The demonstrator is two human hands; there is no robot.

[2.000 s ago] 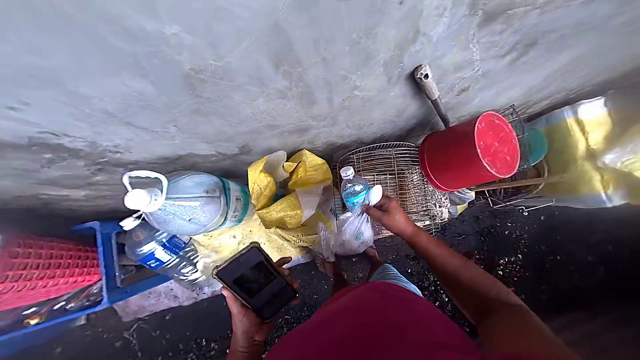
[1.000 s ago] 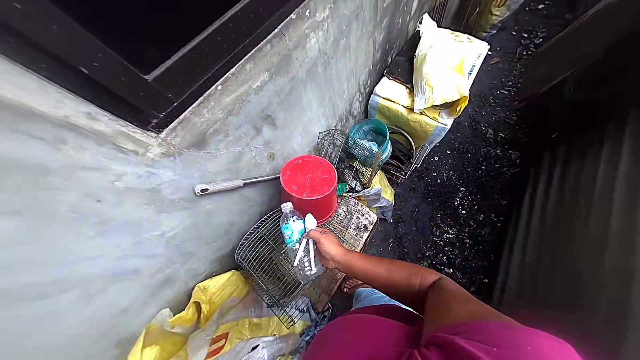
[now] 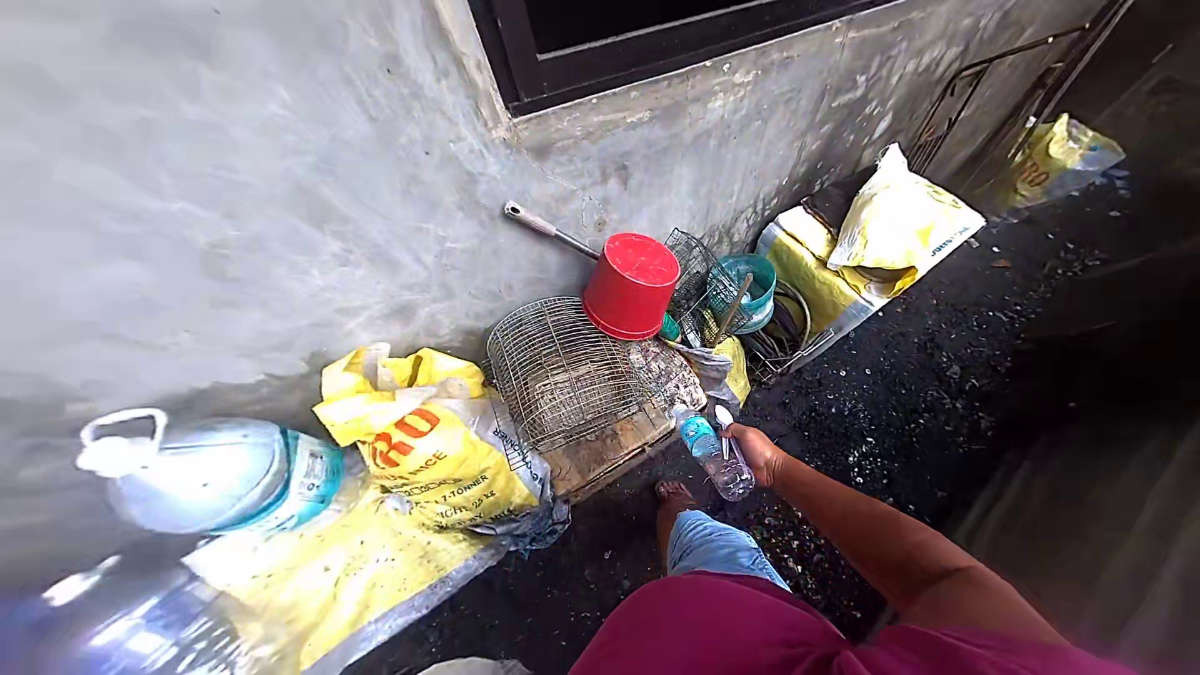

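Observation:
My right hand [image 3: 756, 454] grips a small clear plastic bottle [image 3: 714, 456] with a blue label, together with a white plastic spoon [image 3: 724, 419]. The bottle tilts, its neck toward the wall. Just beyond it lie a wooden board [image 3: 609, 448] and a domed wire cage [image 3: 561, 370]. An upturned red bucket [image 3: 634, 286] rests at the cage's far right side. My left hand is outside the view.
At left are a large water jug [image 3: 225, 476] and a printed yellow sack [image 3: 441, 459]. A long handle [image 3: 551, 231] leans on the wall. Farther right stand a green bucket [image 3: 750, 292], wire mesh [image 3: 692, 272] and a stuffed sack [image 3: 900, 220] beside dark, littered ground [image 3: 900, 422].
The view has swung widely. My left hand, holding a phone two seconds ago, is out of sight. My right hand still holds the bottle and spoon.

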